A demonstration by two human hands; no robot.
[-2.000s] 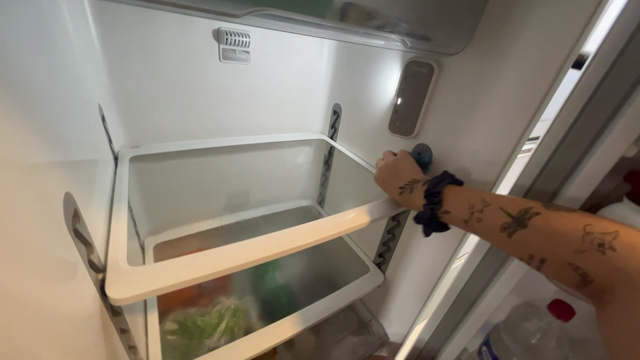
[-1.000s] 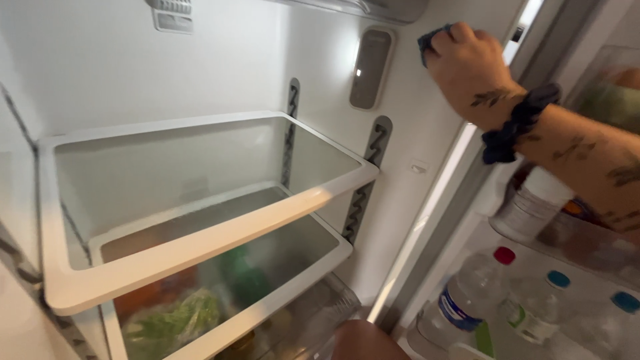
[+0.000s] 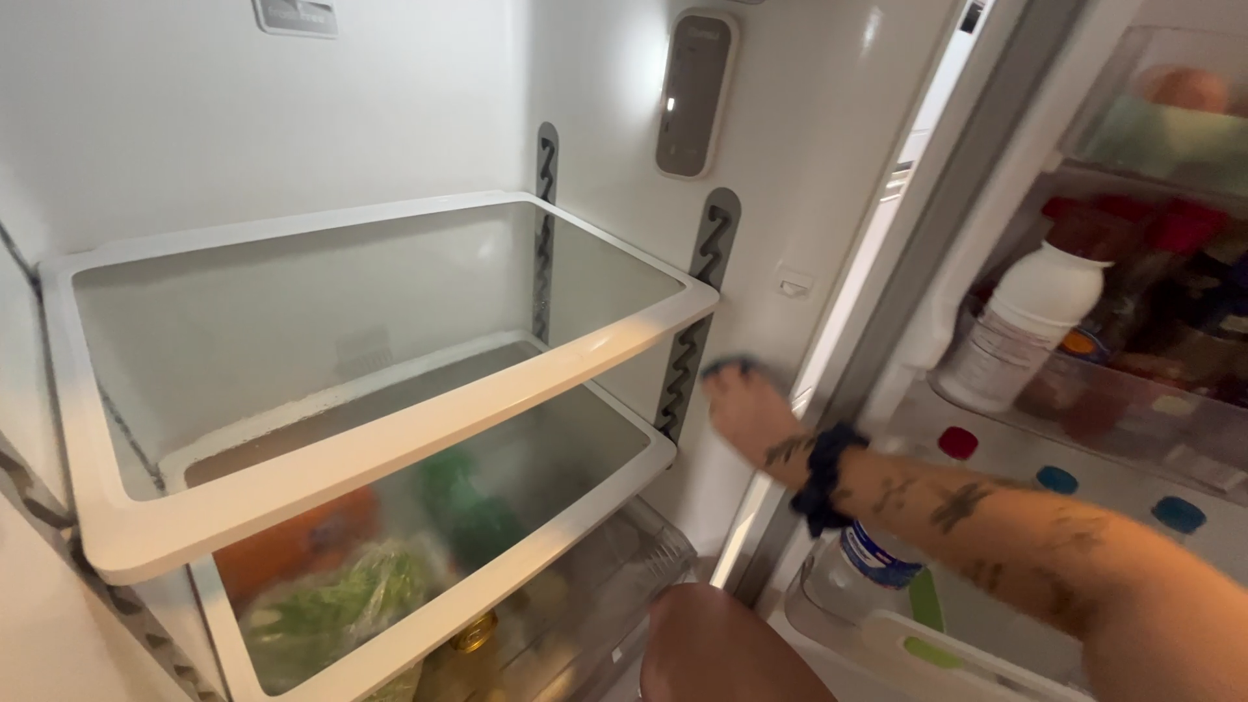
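My right hand (image 3: 751, 409), a little blurred, presses a dark blue cloth (image 3: 729, 369) against the refrigerator's inner right side wall (image 3: 780, 214), beside the lower part of the slotted shelf rail (image 3: 687, 361). Only the cloth's edge shows past my fingers. A dark scrunchie is around my wrist. To the left of the hand lies the upper glass shelf (image 3: 409, 429) with its white frame; a second glass shelf (image 3: 507, 565) sits below it. My left hand is out of view.
The open door at right holds a white bottle (image 3: 1033, 312) and several capped plastic bottles (image 3: 877, 565). Bagged leafy greens (image 3: 341, 604) and a green item (image 3: 468, 497) show through the glass. A control panel (image 3: 697, 93) is on the side wall. A brown rounded shape (image 3: 726, 643) is at the bottom.
My right hand was near the control panel, then higher by the front edge of the side wall; it is now lower, beside the shelf rail, with the cloth still in it.
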